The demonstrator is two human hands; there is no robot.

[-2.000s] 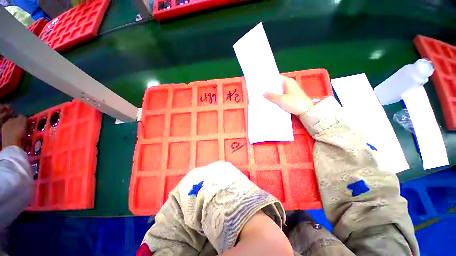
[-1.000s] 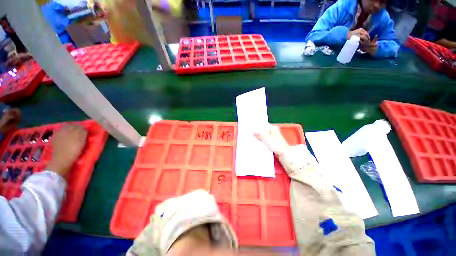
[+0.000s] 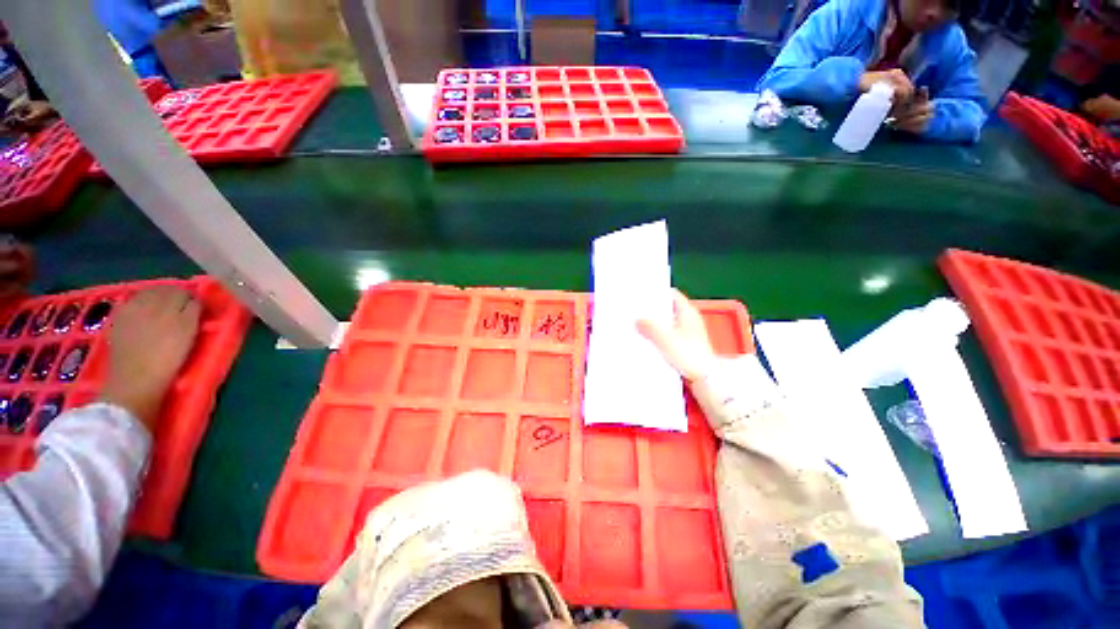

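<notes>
A white sheet (image 3: 633,338) stands out over the right part of the orange-red compartment tray (image 3: 405,375). My right hand (image 3: 682,342) holds it by its right edge, thumb on the face of the sheet. The tray's pockets hold no parts, and a few bear dark handwritten marks. My left hand (image 3: 461,609) shows only in part at the bottom edge, below the beige cuff; its fingers are too cut off to tell whether it holds anything.
White sheets (image 3: 841,424), a white bottle (image 3: 890,348) and crumpled clear plastic (image 3: 911,424) lie right of the tray. An upright post (image 3: 203,221) stands left. A neighbour's hand (image 3: 154,344) is over a left tray with dark round parts. Opposite, a person in blue holds a bottle.
The view has tilted up, bringing the far bench and the person in blue into sight. My right hand still holds the sheet over the tray. My left arm now shows lower in the picture.
</notes>
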